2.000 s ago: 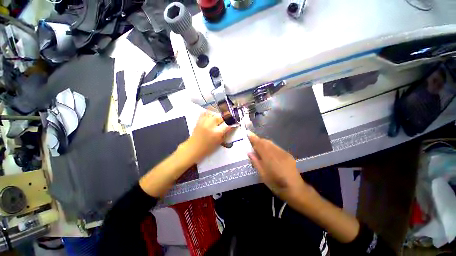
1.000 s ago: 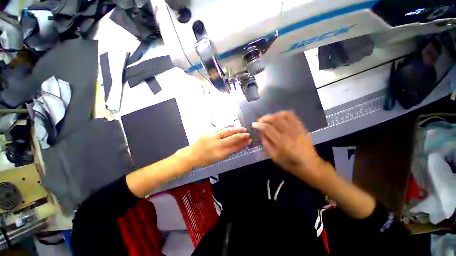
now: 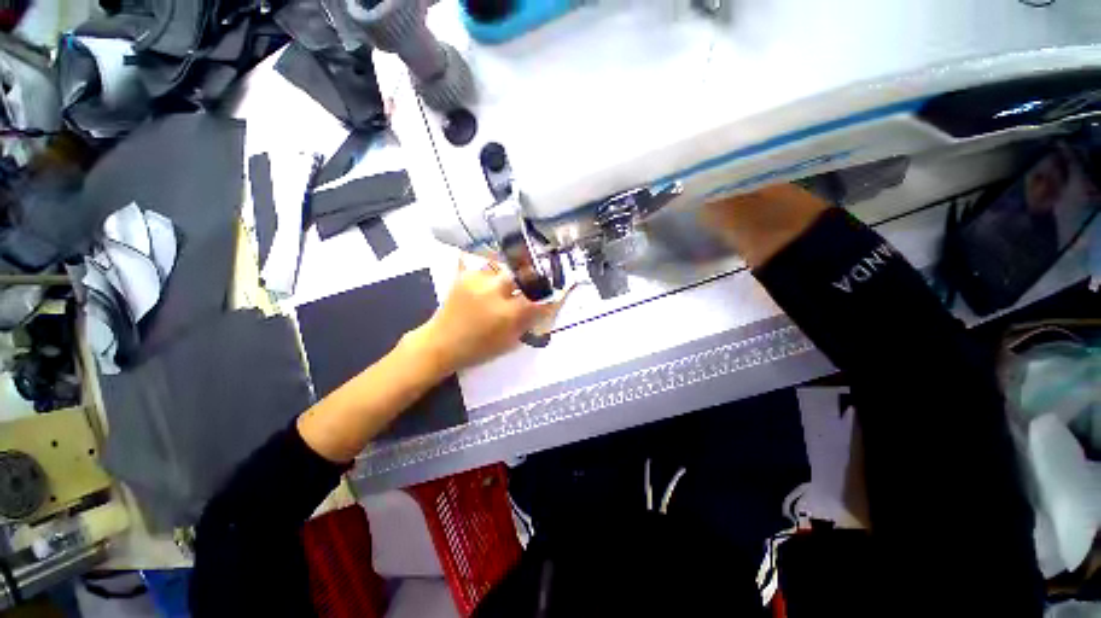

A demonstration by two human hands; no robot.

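My left hand (image 3: 481, 316) is bent at the needle area (image 3: 565, 268) of the white sewing machine (image 3: 724, 109); its fingertips are partly hidden by the presser parts, and any hold is unclear. My right hand (image 3: 751, 220) reaches under the machine arm; its fingers are hidden or blurred. A blurred greyish patch, perhaps the dark panel (image 3: 682, 251), shows between the needle and my right hand. Another dark grey panel (image 3: 368, 324) lies left of the needle, partly under my left forearm. Narrow dark strips (image 3: 362, 203) lie beyond it.
Dark fabric (image 3: 199, 404) and a white-and-grey bundle (image 3: 133, 268) are stacked at left. A ruler scale (image 3: 628, 384) runs along the front edge. Red crates (image 3: 465, 531) stand below. A dark mesh-like item (image 3: 1020, 242) lies at right, above a container of pale bags (image 3: 1062, 447).
My right hand has moved from the front edge to under the machine arm. My left hand has moved back up to the needle. The large panel right of the needle no longer shows flat there.
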